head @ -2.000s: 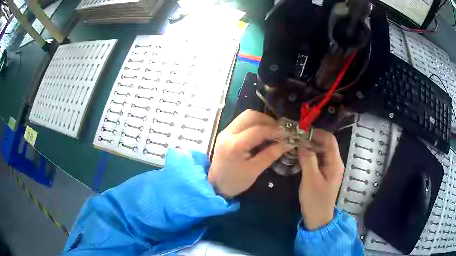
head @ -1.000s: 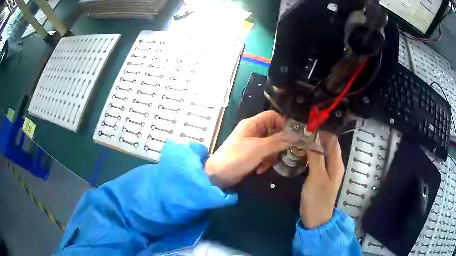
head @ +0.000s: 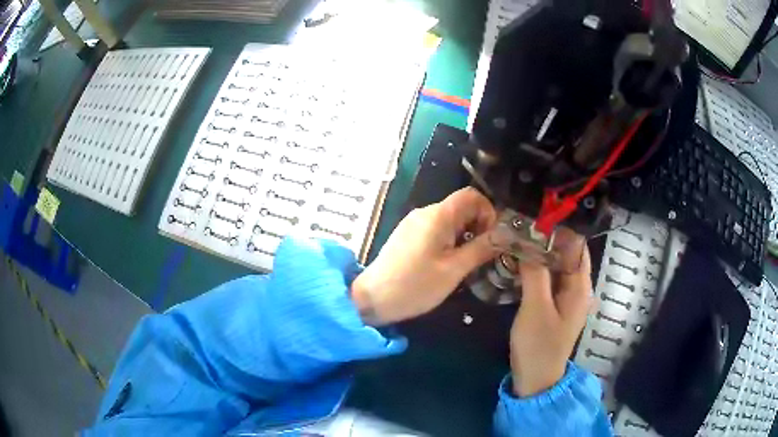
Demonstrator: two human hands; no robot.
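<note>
The black upright test fixture [head: 546, 102] stands in front of me, with a small silvery metal nest [head: 522, 237] low on it. Red test leads [head: 589, 183] run down to the nest. A round metal coupler [head: 495, 282] sits just below it. My left hand [head: 431, 256] is at the nest's left side, thumb and finger pinched together. My right hand [head: 550, 299] is at its right side, fingertips bent against it. Both hands are bare. Whether a small part is between the fingertips is too small and blurred to tell.
A white parts tray [head: 277, 162] with dark dumbbell-shaped parts lies left of the fixture, a second tray [head: 128, 128] farther left. A keyboard [head: 717, 192], dark mouse pad [head: 682, 341] and more trays lie right. A monitor [head: 725, 30] stands rear right.
The view has shifted, so the fixture sits farther right in the picture. Both hands stay at the nest; the left fingers have moved slightly around its left side.
</note>
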